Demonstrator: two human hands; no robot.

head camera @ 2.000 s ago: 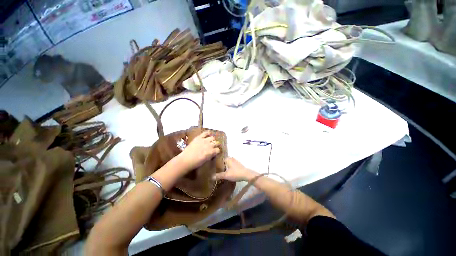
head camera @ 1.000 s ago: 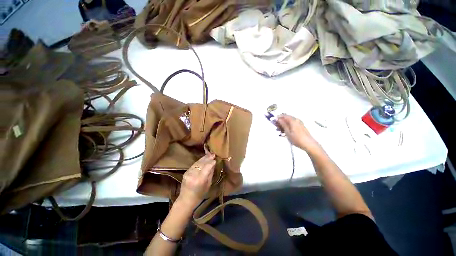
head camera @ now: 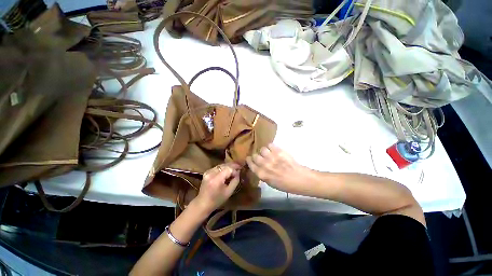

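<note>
A brown bag [head camera: 175, 151] lies open on the white-covered table, its mouth towards me. Its two handles [head camera: 235, 59] stand up at the far side, and a shoulder strap [head camera: 288, 242] hangs in a loop off the near edge. My left hand [head camera: 218, 186] pinches the bag's edge near the middle of the opening. My right hand [head camera: 275, 167] is beside it, fingers closed at the same spot on the bag. The snips are not visible; they may be hidden in my right hand. A shiny silvery patch [head camera: 208, 121] shows inside the bag.
Brown bags [head camera: 43, 118] with bunched straps are heaped at the left, more brown bags [head camera: 237, 19] at the far side. Grey-beige bags [head camera: 410, 54] lie at the far right. A red and blue-grey bottle [head camera: 403, 153] stands at the right, near thin pale pieces. A small oval piece [head camera: 298, 124] lies on the table [head camera: 318, 140].
My right hand has moved left from the snips on the table to the bag, beside my left hand. The snips no longer show on the table. The bag remains open.
</note>
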